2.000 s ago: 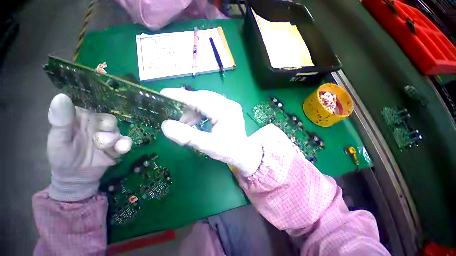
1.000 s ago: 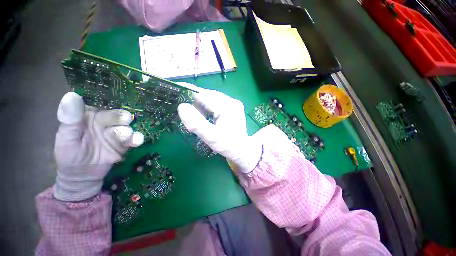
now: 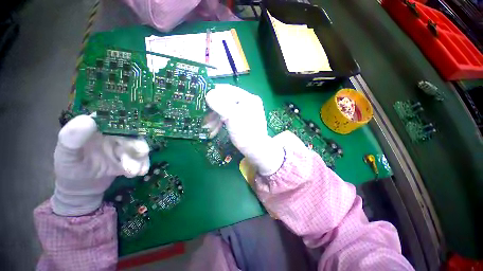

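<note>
A green PCB panel [image 3: 145,95] of joined boards is held up above the table, its flat face with pale solder dots and small dark parts turned toward me. My right hand [image 3: 238,119], in a white glove, is shut on the panel's right edge; some of its fingers are hidden behind the panel. My left hand [image 3: 98,151], also white-gloved, is at the panel's lower left corner with its fingers curled; it seems to support the corner. Loose circuit boards lie on the green table [image 3: 212,196], one at the lower left [image 3: 151,198] and one on the right [image 3: 307,135].
A record sheet [image 3: 177,50] with two pens lies at the back. A black bin [image 3: 312,82] holds yellow and white sheets. A yellow cup [image 3: 339,124] stands near the conveyor [image 3: 423,174], which carries boards. A red divided tray [image 3: 450,55] crosses the belt. A pink sleeve [image 3: 164,13] is at the top.
The panel has turned from nearly edge-on to show its flat face, held between the same hands. The boards on the conveyor have shifted up the picture.
</note>
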